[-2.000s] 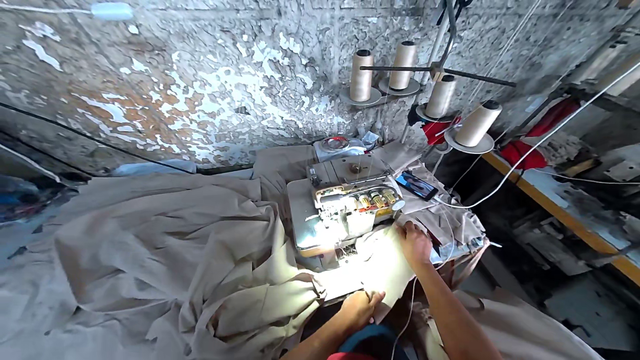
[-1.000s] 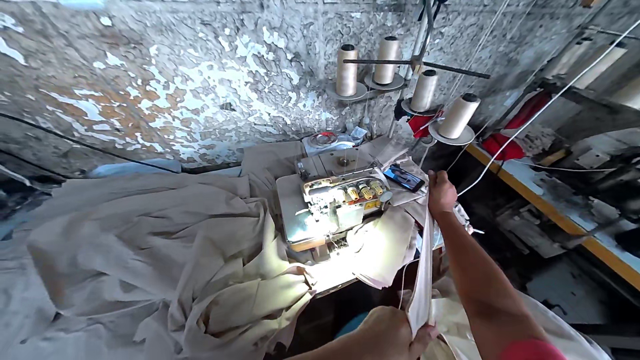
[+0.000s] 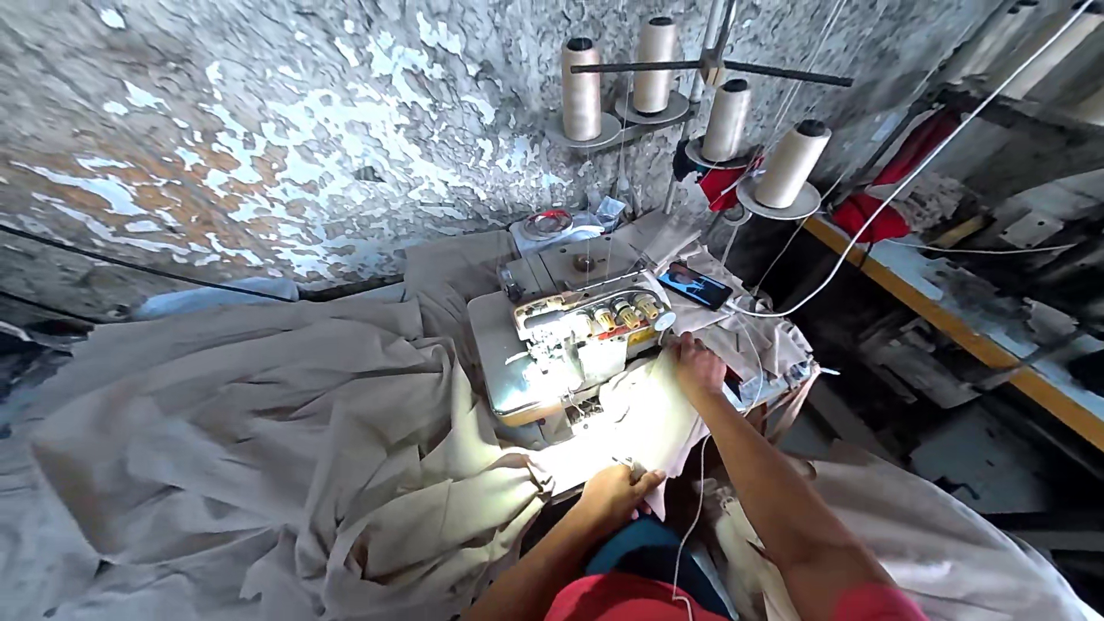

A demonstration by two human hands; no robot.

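An overlock sewing machine (image 3: 586, 323) stands in the middle, its lamp shining on the needle area. Pale beige fabric (image 3: 651, 405) lies just in front of and to the right of the presser area. At the near edge of this fabric, my left hand (image 3: 617, 490) grips it between thumb and fingers. My right hand (image 3: 697, 366) is at the far right edge of the same piece, beside the machine's right end; its fingers are bent over the cloth, their tips partly hidden. A large heap of beige fabric (image 3: 345, 431) spreads to the left of the machine.
Several cones of beige thread (image 3: 726, 121) stand on a rack behind the machine. A phone (image 3: 694, 285) with a white cable lies right of the machine. More beige cloth (image 3: 931, 526) hangs at lower right. A wooden-edged table (image 3: 975, 332) stands farther right, and a peeling wall (image 3: 285, 129) behind.
One second ago both hands held a strip of fabric stretched to the right of the machine. Now both hands are farther left, with the fabric spread in front of the machine.
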